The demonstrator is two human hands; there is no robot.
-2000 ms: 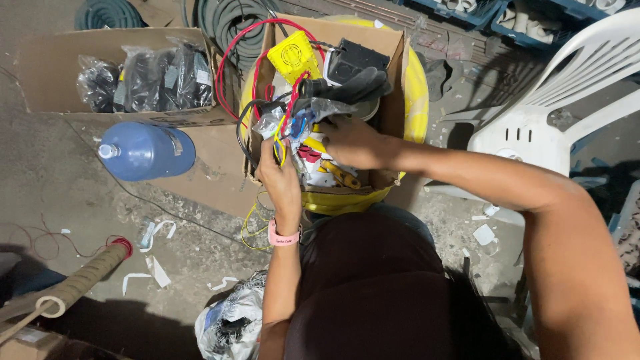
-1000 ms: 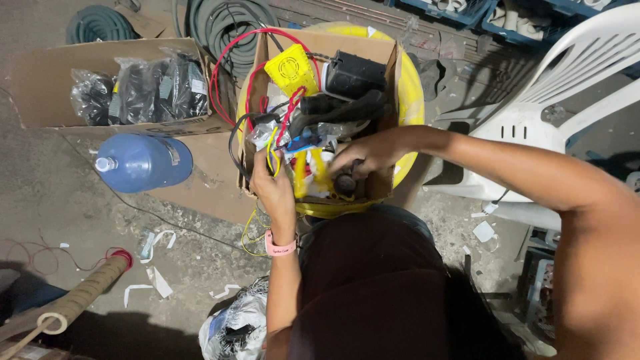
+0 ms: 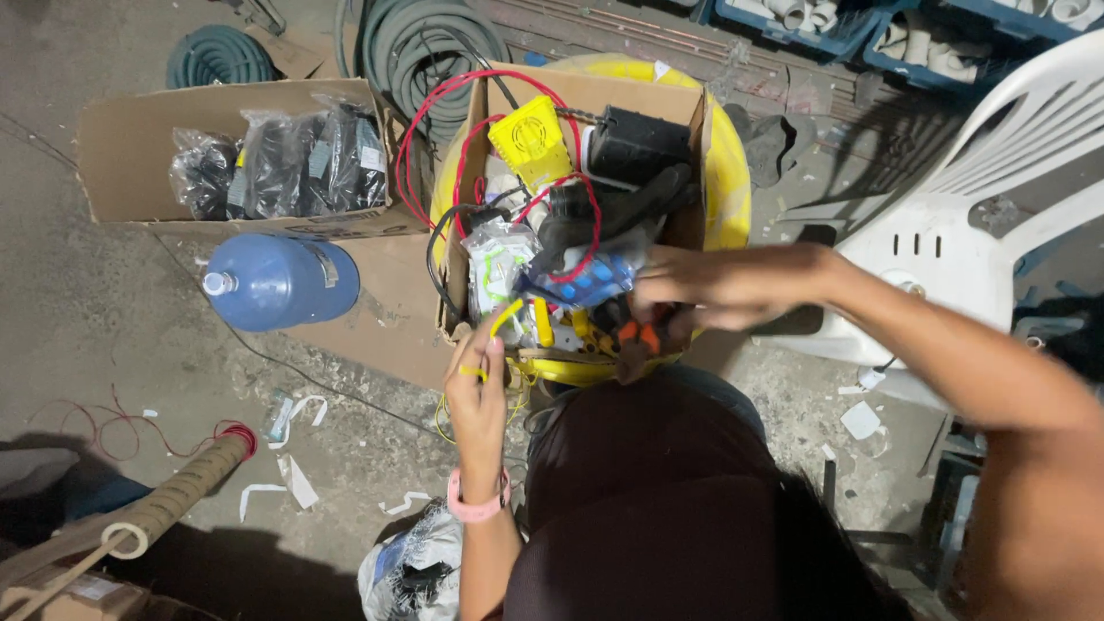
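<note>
My left hand is at the lower left corner of an open cardboard box, with a yellow cable held between its fingers. Inside the box's right side, my right hand is blurred beside pliers with orange-and-black handles; whether it grips them I cannot tell. Near it lies a blue plastic package. The box also holds a yellow plastic part, a black box-shaped part, a red cable and clear bags of small parts.
A coil of yellow hose surrounds the box. To the left are a carton of bagged black items and a blue water jug. A white plastic chair stands at right. Grey corrugated hose is coiled behind. Near my left forearm sits a plastic sack.
My right hand has moved within the right side of the box, and the orange-and-black pliers now show beside it. My left hand stays at the box's lower left corner.
</note>
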